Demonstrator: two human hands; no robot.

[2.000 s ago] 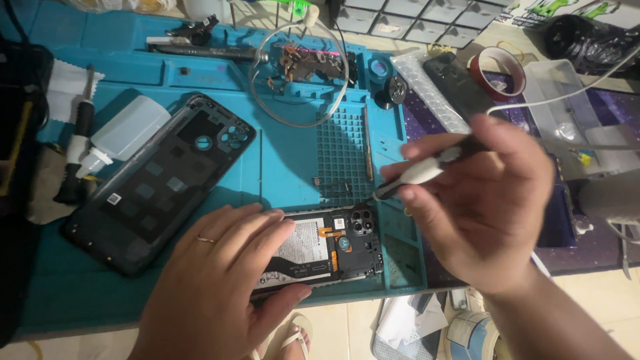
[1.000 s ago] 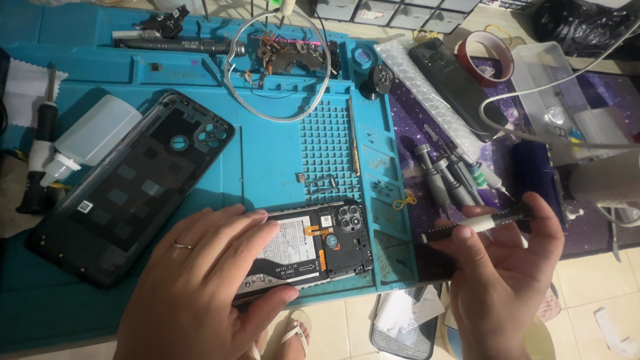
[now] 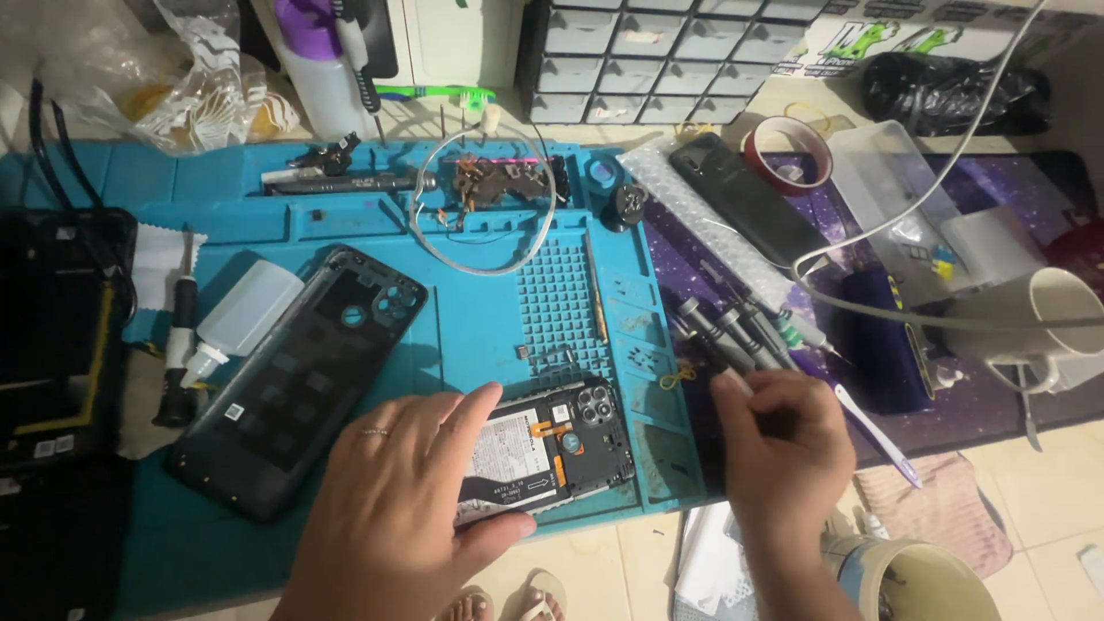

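Observation:
My left hand [image 3: 401, 483] grips an opened Motorola smartphone [image 3: 552, 448] across its width, thumb at the near edge, fingers over the battery. The phone's cameras, battery and orange flex cables show. My right hand [image 3: 789, 440] is right of the teal repair mat [image 3: 483, 328], fingers closed around a slim screwdriver [image 3: 731, 378], mostly hidden, its dark part pointing toward several grey screwdrivers [image 3: 746, 336] on the purple mat. Left of the phone lies a detached dark back cover [image 3: 297, 388]. Small metal parts [image 3: 552, 356] lie on the mat's grid just above the phone.
A white cable [image 3: 483, 272] loops over the mat's back trays. At left are a white dropper bottle [image 3: 250, 310] and another screwdriver [image 3: 179, 345]. Further right stand a white mug [image 3: 1026, 319] and a roll of tape [image 3: 787, 155]. Grey drawers [image 3: 647, 73] stand behind.
My right hand has moved from above the phone's camera end to the right, beside the grey screwdrivers, with the screwdriver in it. My left hand stays on the phone.

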